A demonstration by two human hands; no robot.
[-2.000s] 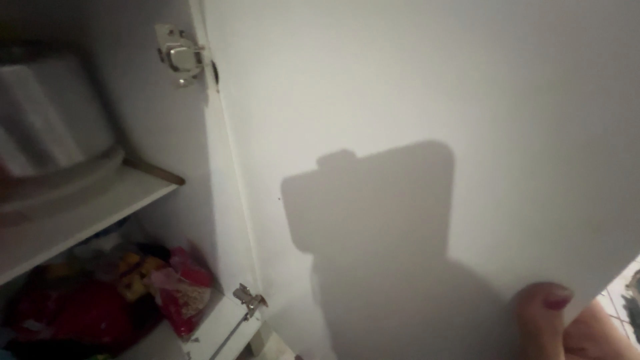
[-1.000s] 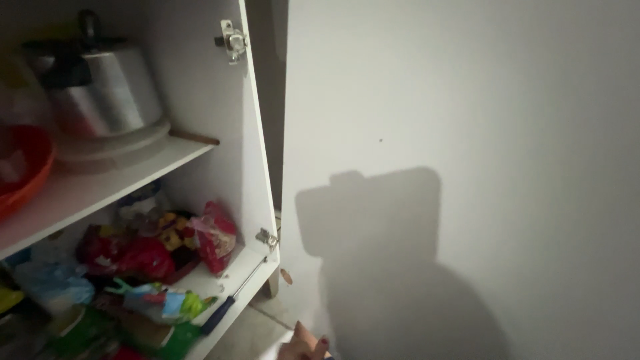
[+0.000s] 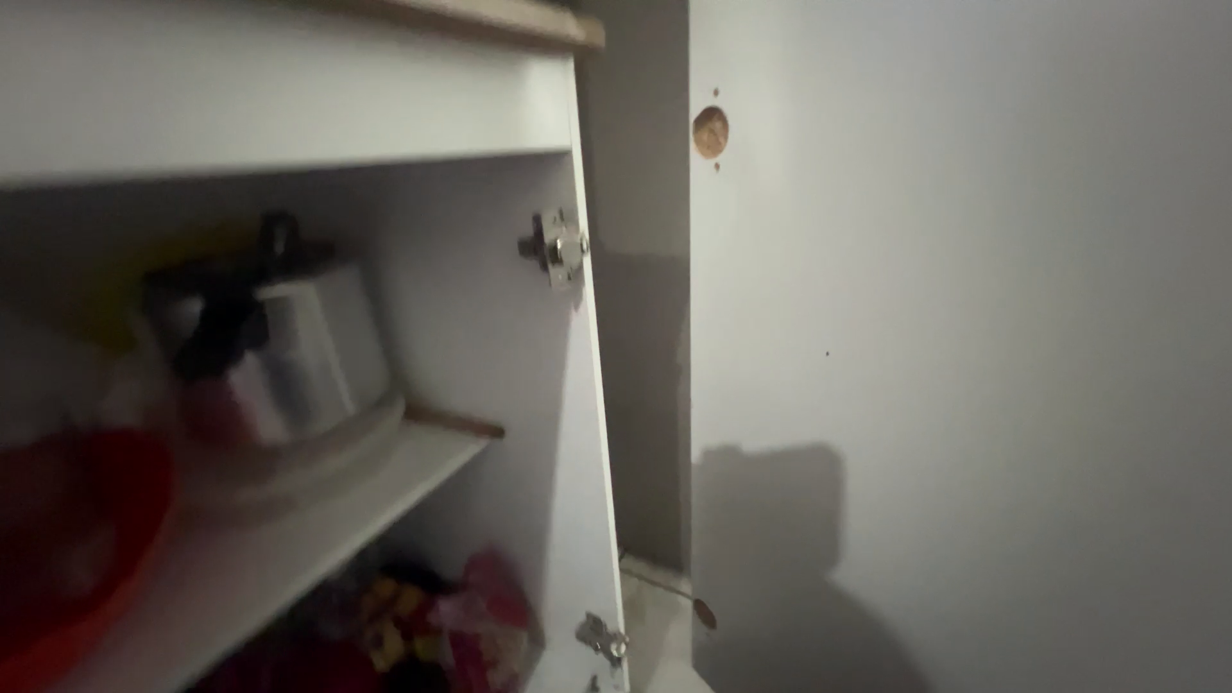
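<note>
Neither of my hands shows in the head view. A white door panel (image 3: 962, 289) stands at the right, apart from the cabinet's side wall (image 3: 481, 318). Near its top left edge is a round hinge cup hole (image 3: 711, 133) with a small screw hole above and below it; a second hole (image 3: 705, 614) shows lower down. A metal hinge (image 3: 563, 248) is fixed on the upper front edge of the cabinet wall, and another hinge (image 3: 603, 637) sits near the bottom. What holds the panel up is not visible.
On the cabinet shelf (image 3: 385, 491) stand a metal pressure cooker (image 3: 308, 356) and a red plastic basin (image 3: 125, 539). Bagged items (image 3: 481, 616) lie on the level below. A wooden edge (image 3: 539, 24) tops the cabinet. Floor tiles (image 3: 654, 606) show between cabinet and panel.
The door panel has come away from the cabinet's edge, and a gap now shows between them. The hand seen low in the earlier frames is out of view. The view has shifted upward.
</note>
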